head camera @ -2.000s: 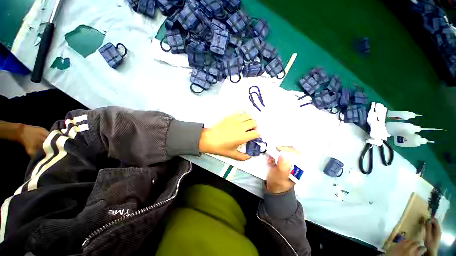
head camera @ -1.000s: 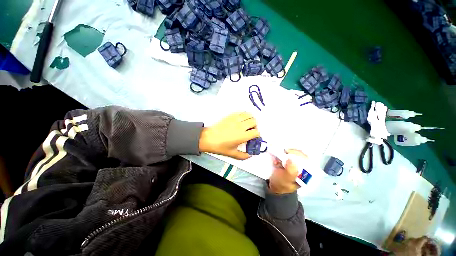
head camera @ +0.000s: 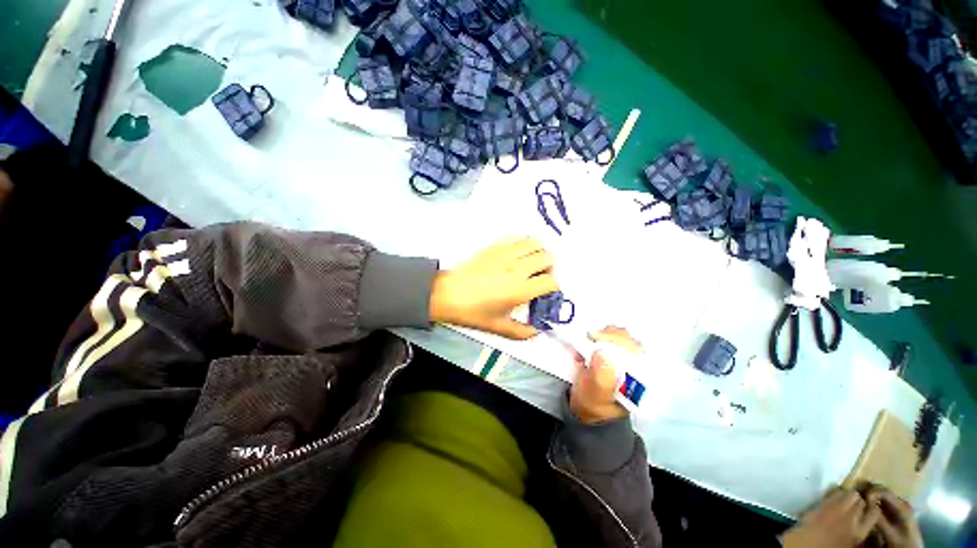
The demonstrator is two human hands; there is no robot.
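My left hand [head camera: 495,289] holds a small navy-grey checked miniature bag [head camera: 545,309] against the white sheet [head camera: 654,268]. The bag's dark loop handle points right, past my fingertips. My right hand [head camera: 603,377] is shut on a small white glue bottle with a blue-and-red label [head camera: 631,391]. Its nozzle points up and left, close to the bag's lower edge; I cannot tell if it touches. Loose dark handle loops [head camera: 552,206] lie on the sheet above my hands.
A large heap of checked bags [head camera: 471,80] lies beyond, a smaller pile [head camera: 702,198] right of it. Spare glue bottles [head camera: 868,284] and black-handled scissors [head camera: 806,334] lie right. A hammer [head camera: 92,102] lies left. Another person's hands [head camera: 857,519] are by a tan board [head camera: 887,455].
My right hand has moved slightly left with the glue bottle, bringing the nozzle to the bag's lower edge. My left hand has barely moved. The other person's hands at lower right have shifted.
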